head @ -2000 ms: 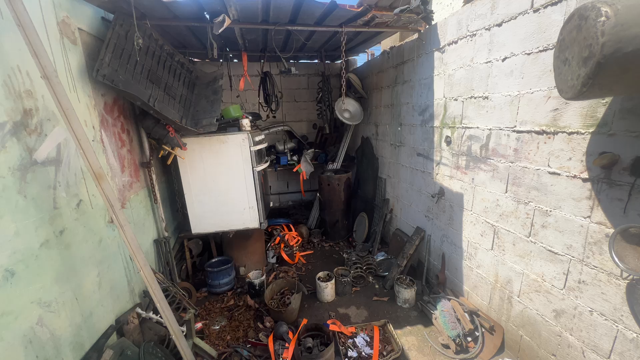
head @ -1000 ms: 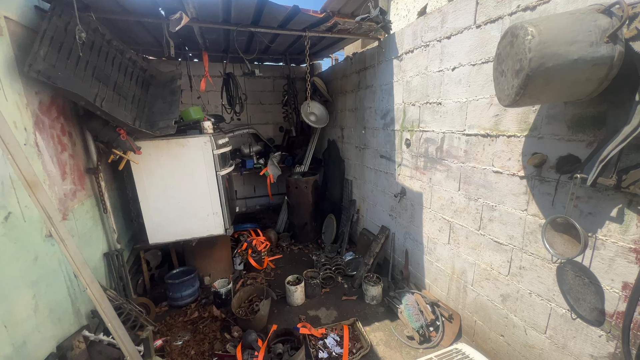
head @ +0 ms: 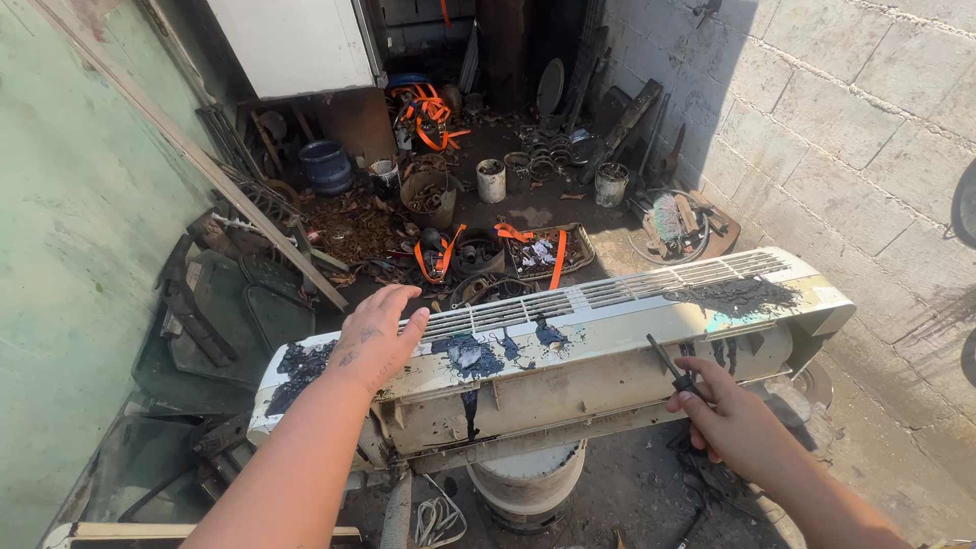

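Observation:
A long white plastic air conditioner housing [head: 610, 335], smeared with black tarry patches, lies across an upturned white bucket [head: 530, 476]. My left hand [head: 377, 335] rests on the left part of its top, beside the louvred grille [head: 602, 293], fingers apart. In my right hand [head: 713, 404] is a screwdriver [head: 665, 357] with a dark handle; its shaft points up and left at the housing's front edge. A ribbed grey hose [head: 397, 511] hangs under the left end, and a coiled white cable [head: 438, 518] lies on the ground near it.
Beyond the housing are small buckets [head: 491, 181] of metal parts, a tray of scraps [head: 583, 245], orange straps [head: 431, 114] and coil springs. A wooden plank [head: 191, 152] leans along the green wall [head: 69, 191] at left; a block wall [head: 862, 145] stands at right.
The view has tilted down strongly. Both hands, the screwdriver and most of the housing are now in view; one second ago only a white corner showed at the bottom edge.

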